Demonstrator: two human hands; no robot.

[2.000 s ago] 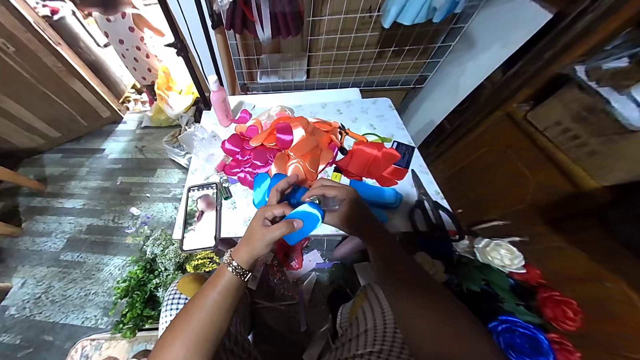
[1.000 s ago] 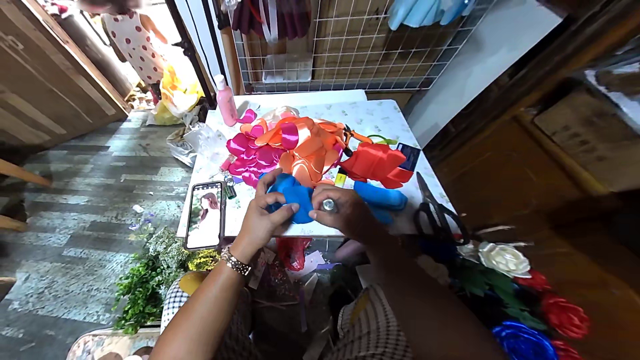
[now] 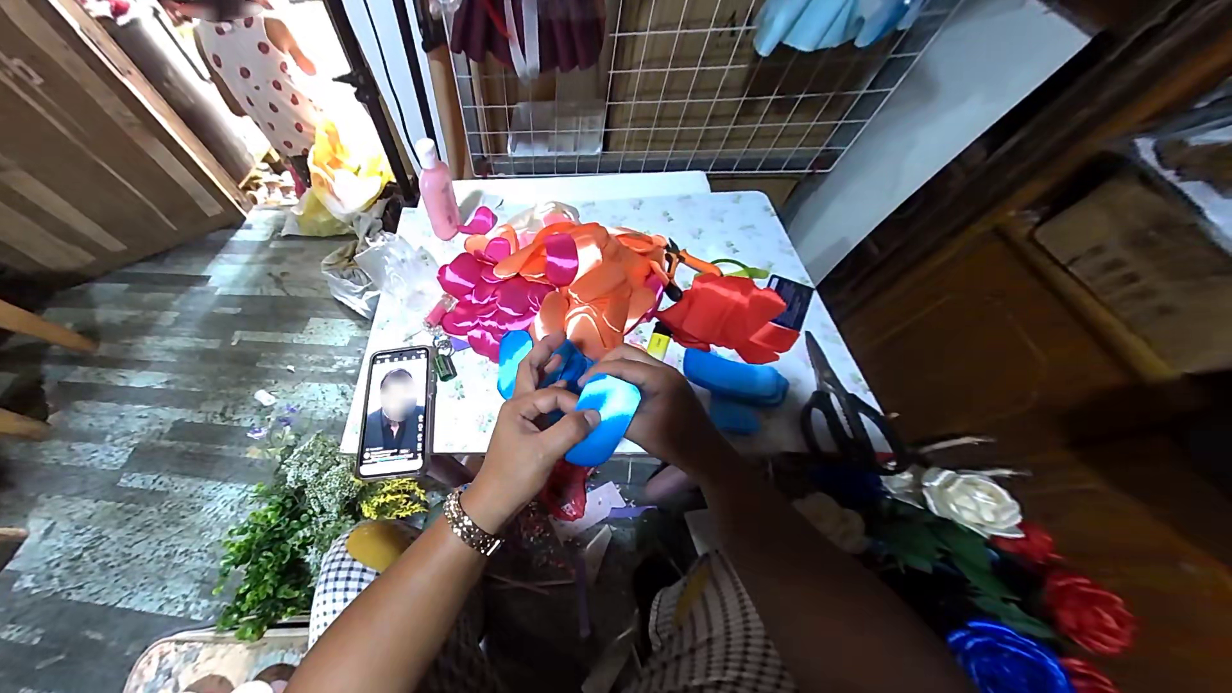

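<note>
Near the table's front edge, my left hand [image 3: 539, 423] pinches a blue satin petal piece [image 3: 604, 420] between thumb and fingers. My right hand [image 3: 654, 399] is closed around the piece's upper right side, touching it; its fingertips are partly hidden. More blue satin [image 3: 515, 364] lies just behind my left hand. Beyond it are heaps of magenta [image 3: 496, 298], orange [image 3: 602, 279] and red satin petals [image 3: 731, 318]. To the right of my hands lies a blue satin roll [image 3: 736, 377]. Large black-handled scissors [image 3: 847, 414] rest at the table's right edge.
A phone [image 3: 396, 412] with a lit screen lies at the table's left edge [image 3: 361, 385]. A pink bottle [image 3: 438, 191] stands at the back left, near clear plastic [image 3: 395, 265]. Artificial flowers [image 3: 972, 500] are at lower right, greenery [image 3: 279, 539] at lower left. A person [image 3: 255, 82] stands by the doorway.
The blue piece was bunched between both hands one second ago; now its broad, glossy face shows, tilted to the right. My left fingers have spread and shifted on it.
</note>
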